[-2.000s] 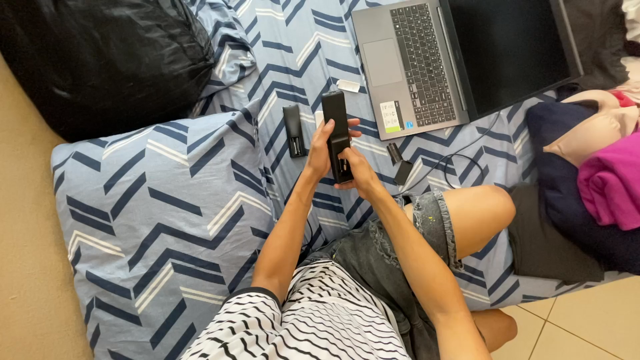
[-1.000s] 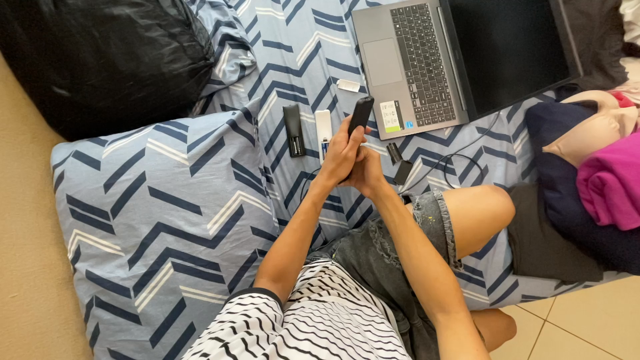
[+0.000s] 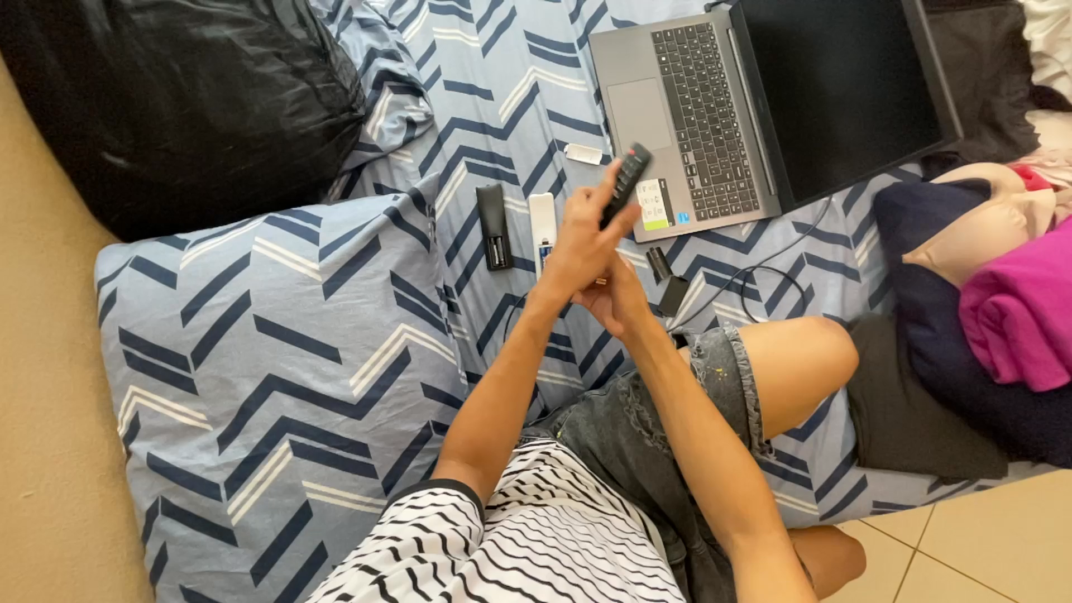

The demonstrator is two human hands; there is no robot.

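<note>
My left hand [image 3: 584,239] grips a black remote control [image 3: 628,177], which tilts up to the right with its buttons upward. My right hand [image 3: 615,297] is cupped against the lower side of the left, its fingers partly hidden. A small copper-coloured end, possibly of a battery [image 3: 600,282], shows between the hands; which hand bears it is unclear. Just left of them a white remote control [image 3: 543,219] lies on the bed, its lower part covered by my left hand. Farther left lies another black remote control [image 3: 492,219] with its battery compartment uncovered and a battery visible. A small white cover [image 3: 584,154] lies above.
An open laptop [image 3: 641,117] lies at the upper right. Below it are a black plug adapter [image 3: 672,295] and a thin cable [image 3: 758,268]. Folded clothes [image 3: 1022,310] are piled at the right, a pillow [image 3: 276,377] and black bag [image 3: 184,109] at the left.
The black remote, between both hands two seconds ago with its back showing, has been turned over and tilted right in my left hand. My right hand has moved under the left. The white remote has come into sight.
</note>
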